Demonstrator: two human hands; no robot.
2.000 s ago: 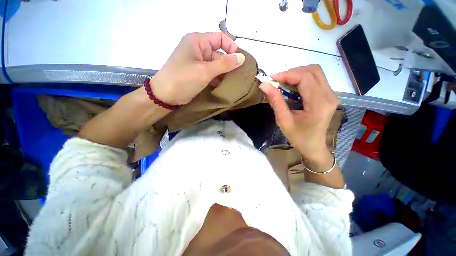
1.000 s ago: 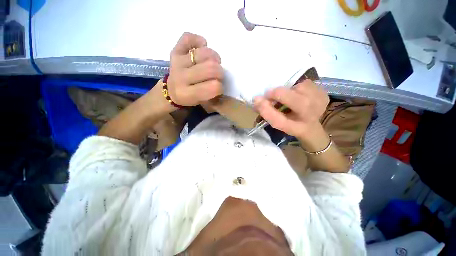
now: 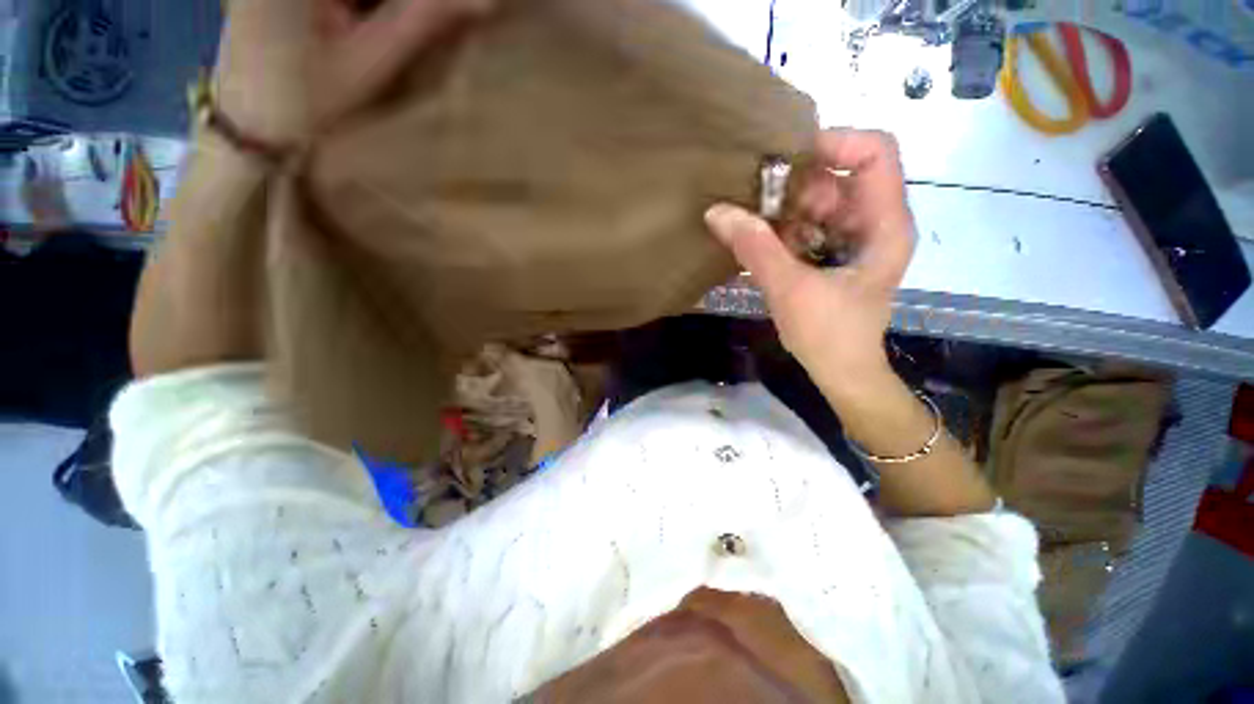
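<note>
A large brown fabric panel (image 3: 550, 179) is spread in the air over the table's front edge, blurred by motion. My left hand (image 3: 392, 48) is at its upper left, partly cut off by the top edge and blurred, gripping the cloth. My right hand (image 3: 839, 241) is at the panel's right edge, thumb and fingers pinching it. A shiny metal piece, possibly the zip pull or the snips (image 3: 774, 186), shows at the fingers. A dark object, likely the thread snips, lies in the right palm; its blades are hidden.
Orange and red scissors (image 3: 1066, 80) and a black smartphone (image 3: 1176, 220) lie on the white table (image 3: 1004, 261). Metal sewing machine parts (image 3: 949, 35) are at the top. Brown pieces (image 3: 1080, 447) hang at the lap's right. Loose cloth (image 3: 516, 413) lies low at the left.
The brown panel has been raised and spread out to the left. My left hand has moved up and left. My right hand has risen slightly to the panel's edge. The view has shifted.
</note>
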